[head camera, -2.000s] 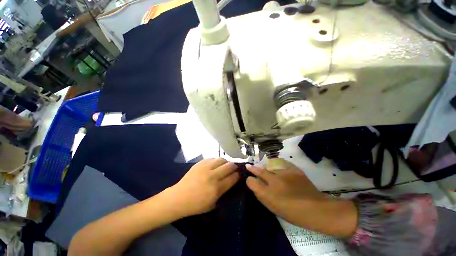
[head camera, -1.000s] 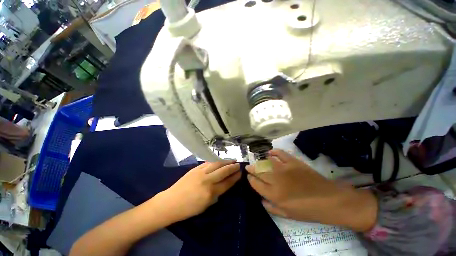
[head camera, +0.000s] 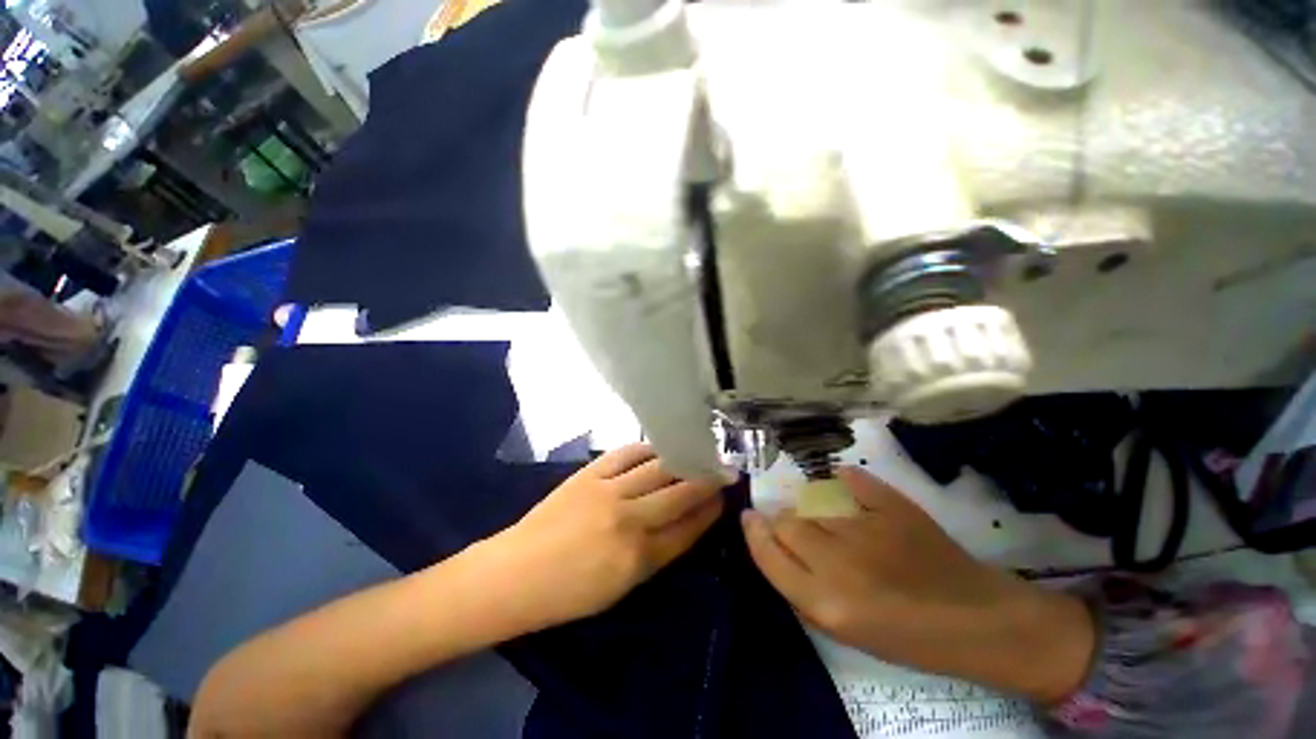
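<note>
A dark navy garment panel (head camera: 671, 650) lies under the cream-white sewing machine head (head camera: 621, 260), with a faint pale stitch line down it and a grey-blue part (head camera: 282, 578) at left. My left hand (head camera: 613, 527) lies flat on the panel, fingertips just left of the presser foot area. My right hand (head camera: 852, 563) is at the panel's edge right of the needle, its fingers partly behind the pale cream block (head camera: 827, 498). The needle and presser foot are mostly hidden by the machine head and fingers.
A blue plastic basket (head camera: 181, 390) stands at left. More navy cloth (head camera: 433, 188) lies behind the machine. A dark pile with a looped strap (head camera: 1010, 462) is under the machine arm. Printed ruler marks (head camera: 938, 710) run along the white table. A white ribbed tension dial (head camera: 950, 358) sticks out above my right hand.
The camera view has shifted, so the machine head appears larger and further right than one second ago. Both hands stay beside the needle area on the panel.
</note>
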